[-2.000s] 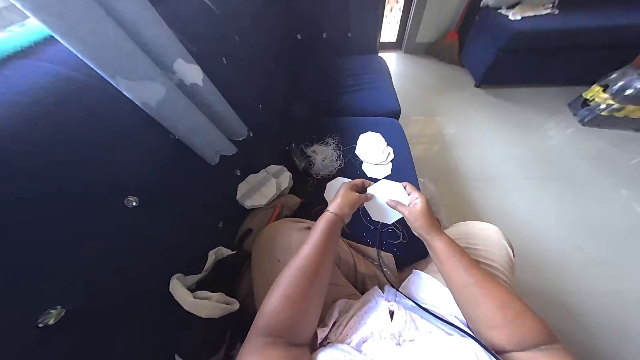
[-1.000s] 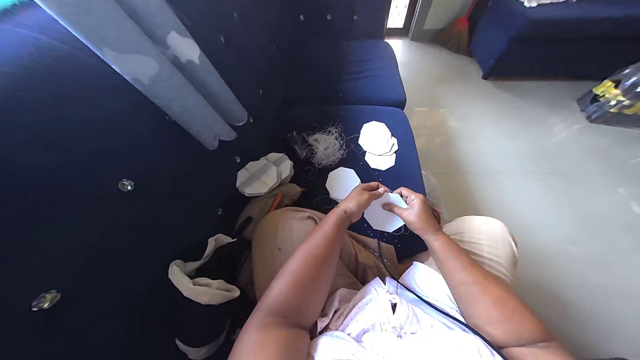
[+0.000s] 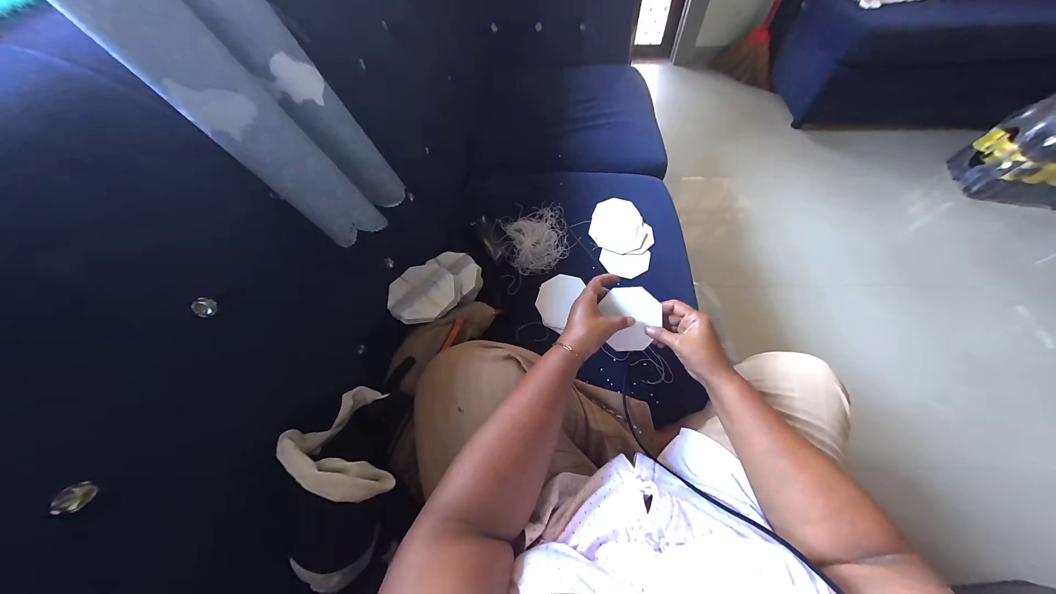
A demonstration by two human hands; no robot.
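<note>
Between both hands I hold a white octagonal card (image 3: 634, 334). My left hand (image 3: 596, 320) grips its left side, thumb on the face, while my right hand (image 3: 686, 334) pinches its right edge. Just left of my left hand, another white octagonal piece (image 3: 558, 302) lies on the dark blue sofa seat (image 3: 672, 268). Beyond the held card is a small pile of white octagonal pieces (image 3: 615, 224). A tangled bundle of white thread (image 3: 536, 239) lies to the left of that pile. Loose thread (image 3: 656, 367) and tiny white specks show below the held card.
More octagonal pieces (image 3: 425, 291) are stacked by my left knee. A black cable (image 3: 701, 492) runs over my lap. Dark and cream cloth (image 3: 334, 474) lies at my left, below a grey-blue curtain (image 3: 272, 140). A broom (image 3: 749, 56) stands near another blue sofa (image 3: 874, 70).
My left hand has shifted from the held card's upper edge to its left side, its fingers more spread. My right hand has moved to the card's right edge.
</note>
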